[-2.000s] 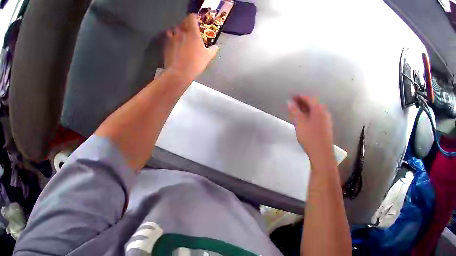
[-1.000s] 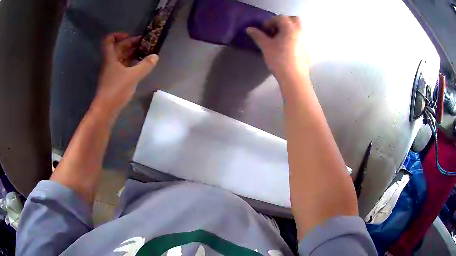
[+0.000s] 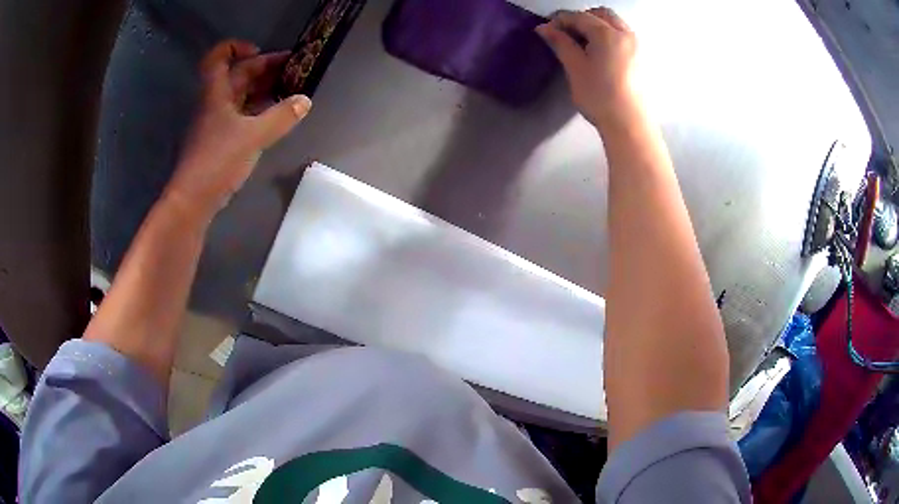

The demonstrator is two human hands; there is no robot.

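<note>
The purple fabric piece (image 3: 473,47) lies at the far side of the table, its right end lifted a little. My right hand (image 3: 597,61) pinches that right end. My left hand (image 3: 242,113) is at the upper left, its fingers and thumb around the near end of the mobile phone (image 3: 317,47), a dark rectangle with a reddish-gold picture. The folded white interfacing (image 3: 424,281) lies as a flat band along the table's near edge, below both hands. My right forearm covers its right end.
The grey table (image 3: 680,148) has rounded corners. A thick grey padded form (image 3: 49,148) stands at the left edge. Cords and a pale rounded object (image 3: 821,289) are at the right end. Blue plastic (image 3: 784,409) and dark red cloth (image 3: 838,379) hang at the lower right.
My left hand has moved left with the phone. My right hand has reached forward to the purple piece and, in the last second, moved slightly right with its end. The shears are now hidden behind my forearm.
</note>
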